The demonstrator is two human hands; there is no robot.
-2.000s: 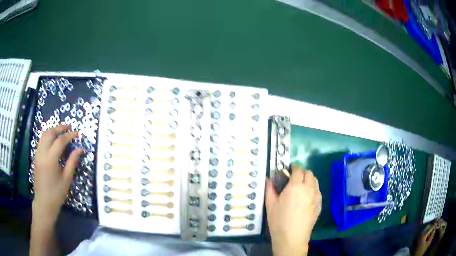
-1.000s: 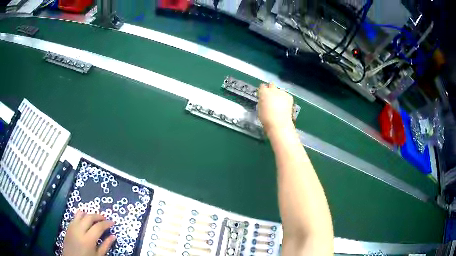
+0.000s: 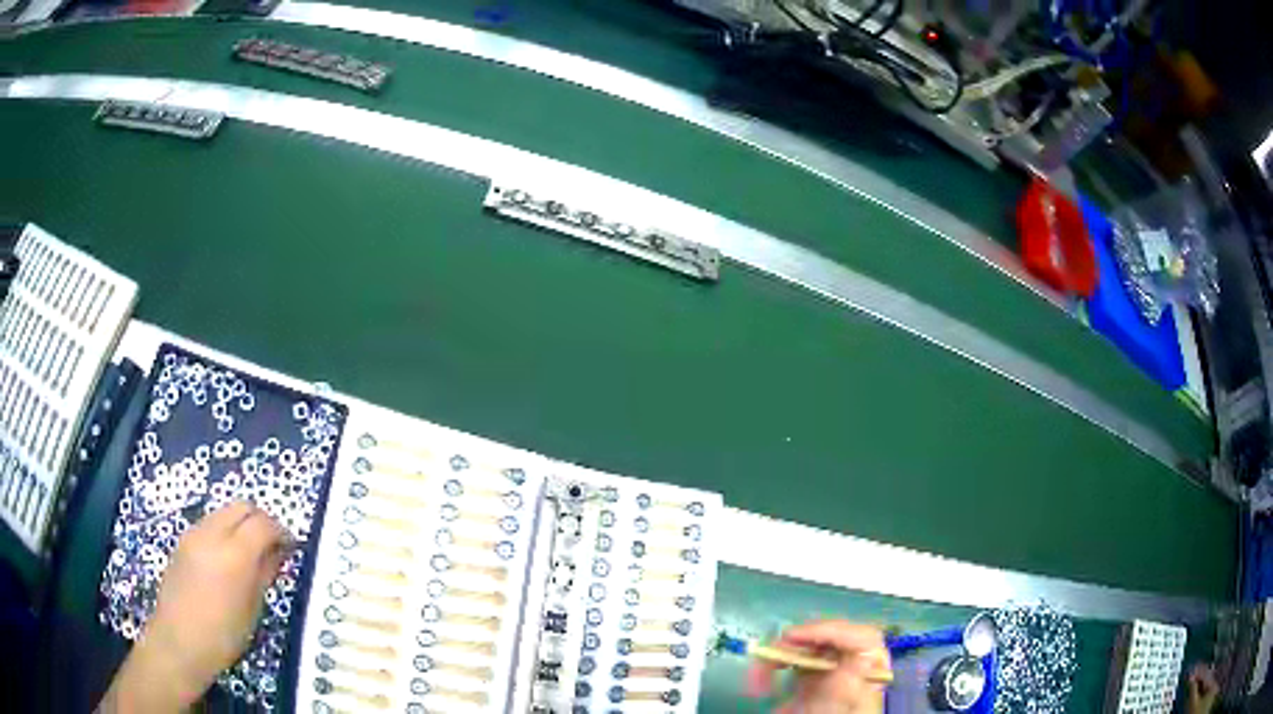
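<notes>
My left hand point(image 3: 210, 593) is over the black tray point(image 3: 210, 427) of loose silvery rings point(image 3: 168, 481), fingertips bent down among them; whether it grips a ring cannot be told. My right hand point(image 3: 838, 667), partly blurred, holds a small brush point(image 3: 799, 656) with a yellow handle and blue end, its tip pointing left, right of the slotted tray. The cream slotted tray point(image 3: 405, 558) lies between my hands with dark round heads in its slots. A grey bar fixture point(image 3: 564, 600) lies across it.
A blue bin point(image 3: 907, 684) with a round pot point(image 3: 958, 681) stands at right, a ring pile point(image 3: 1033, 653) beyond it. A bar fixture point(image 3: 600, 230) lies on the near belt rail; two more are farther left. Spare slotted trays point(image 3: 56, 377) stand left. Another person's hand point(image 3: 1202, 686) shows at lower right.
My right hand has come back from the far belt and now holds the brush. The bar it was touching is gone from that spot; one on the belt shows farther left. My left hand stays over the rings.
</notes>
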